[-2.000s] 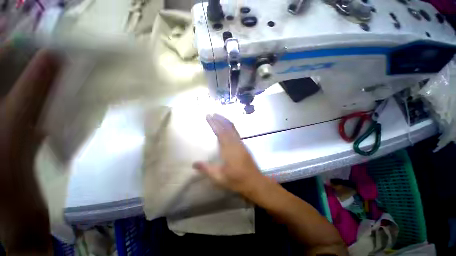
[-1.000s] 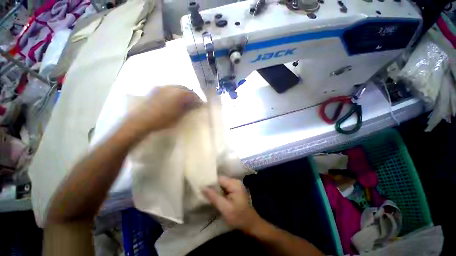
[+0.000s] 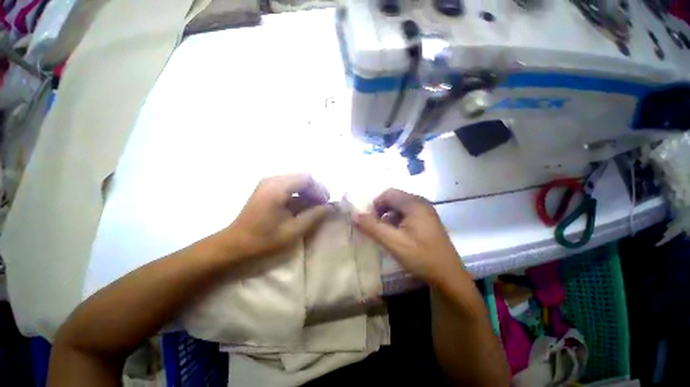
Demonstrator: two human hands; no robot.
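A cream garment panel point(image 3: 333, 276) lies at the table's front edge and hangs over it in several layers. My left hand point(image 3: 284, 212) pinches its upper edge between thumb and fingers. My right hand point(image 3: 401, 230) pinches the same edge just to the right. Both hands are close together, in front of the needle area. The white machine head point(image 3: 393, 98) with its blue stripe stands behind them. Lamp glare hides the needle, the presser foot and the cloth's very edge.
Long cut panels point(image 3: 68, 159) lie on the left of the table. Scissors point(image 3: 576, 219) with red and green loops rest right of the head, near a dark flat object point(image 3: 484, 137). A green basket point(image 3: 598, 302) with scraps and a blue basket point(image 3: 198, 363) stand below.
My left hand has come down from the left and my right hand has moved up from the hanging cloth. The panel, earlier lifted and bunched, now hangs straighter between both hands. The view has shifted.
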